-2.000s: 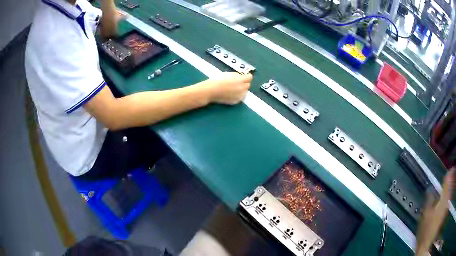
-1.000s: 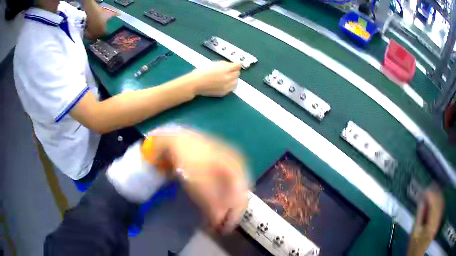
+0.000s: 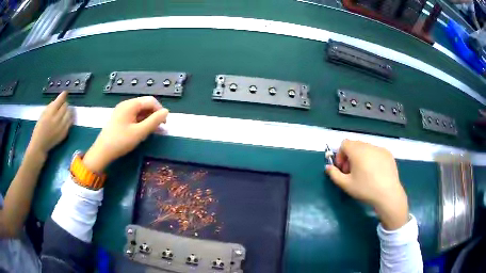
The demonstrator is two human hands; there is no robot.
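My left hand (image 3: 128, 128), with an orange wristband, is over the white strip left of the tray. Its fingers are curled with thumb and index tips close together; whether they hold anything is unclear. My right hand (image 3: 367, 173) holds silver tweezers (image 3: 330, 155), partly hidden by the fingers, right of the tray. A grey metal housing (image 3: 181, 253) with four openings rests on the near edge of the black parts tray (image 3: 250, 208). Loose copper coils (image 3: 184, 200) lie in the tray's left part. Neither hand touches this housing.
Several grey housings (image 3: 261, 91) lie in a row beyond the white strip (image 3: 240, 131). A dark finned housing (image 3: 359, 58) lies farther back. Another person's hand (image 3: 53, 125) is at left. A clear strip pack (image 3: 455, 202) lies at right.
The view has swung right and now faces the bench squarely. My left hand has moved away from the near housing to the white strip. The tweezers, lying on the bench before, are in my right hand.
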